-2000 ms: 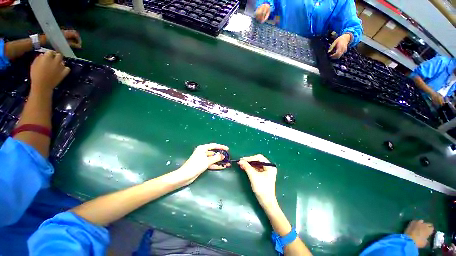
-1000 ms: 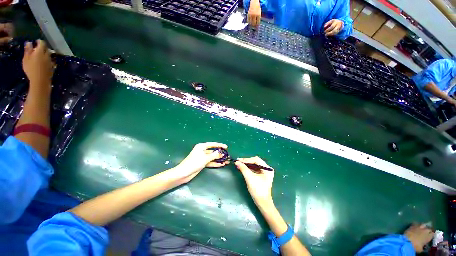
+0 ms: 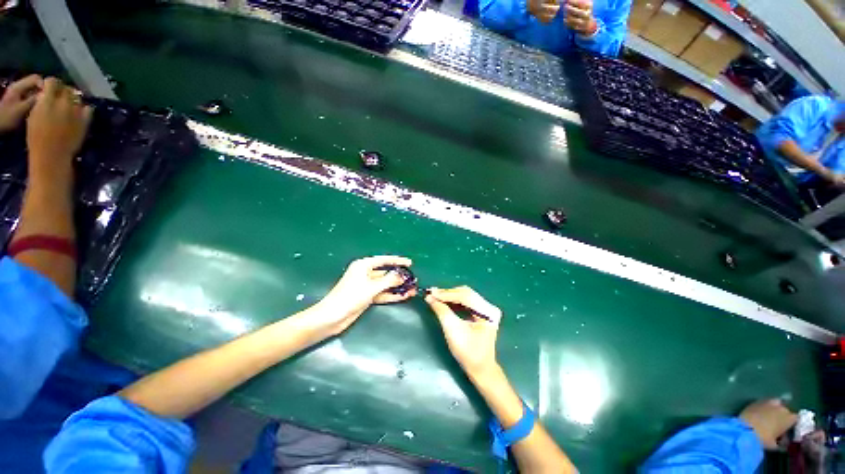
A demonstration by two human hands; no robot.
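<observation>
My left hand (image 3: 359, 292) pinches a small round assembly (image 3: 402, 280), dark with pale bits, just above the green belt (image 3: 278, 370). My fingers cover part of it. My right hand (image 3: 468, 326) holds slim black tweezers (image 3: 468, 310) like a pen. The tip points left at the round assembly's right edge; I cannot tell whether it touches. A blue wrist strap (image 3: 514, 428) is on my right wrist.
Single round assemblies lie beyond the white divider strip (image 3: 482, 222), one near the middle (image 3: 372, 159). Black trays (image 3: 139, 176) and a neighbour's arms are at left. A sleeved hand (image 3: 767, 422) is at lower right. Across the line are a person (image 3: 556, 23) and more trays (image 3: 667, 120).
The view has shifted slightly. My hands keep nearly the same pose around the round assembly. The person across has raised both hands together. The neighbour's hands at left have moved together.
</observation>
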